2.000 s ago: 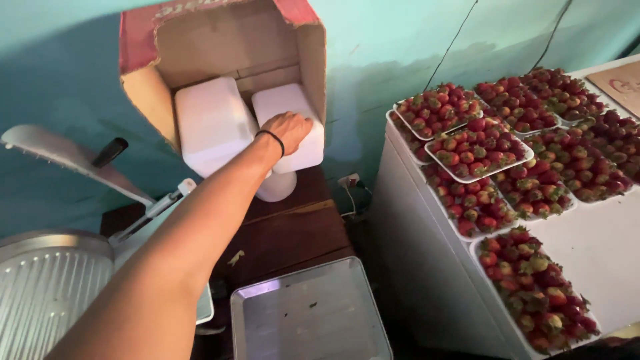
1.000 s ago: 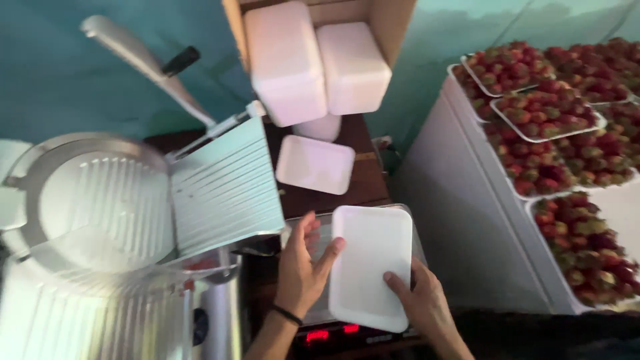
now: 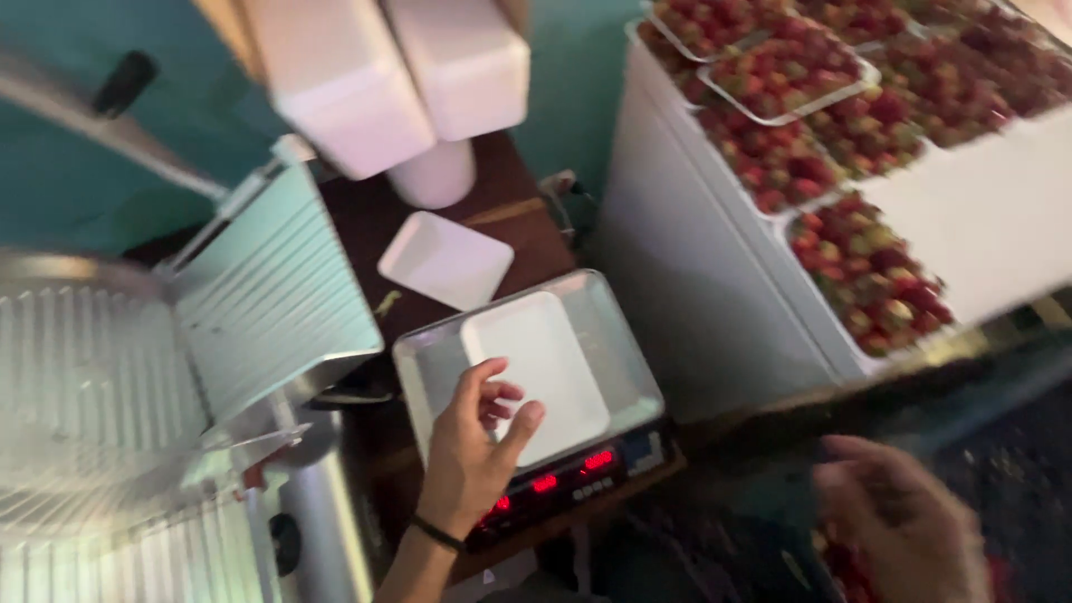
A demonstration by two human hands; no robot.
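Note:
A white foam tray lies on the metal pan of a digital scale with red lit digits. My left hand, a dark band at its wrist, is at the tray's left edge with thumb and fingers apart, gripping nothing. Blurred at the lower right is my right hand, with red strawberries partly visible below it; whether it holds any cannot be made out. A second foam tray lies on the dark wooden table just behind the scale.
At the left stands a metal slicer. Stacked foam trays rest in a cardboard box behind. To the right, a white chest-like unit bears several trays of strawberries. A power plug is near the wall.
The tray between my two hands a second ago now lies on the scale pan. My right hand has moved away to the right, over the strawberries at the lower right.

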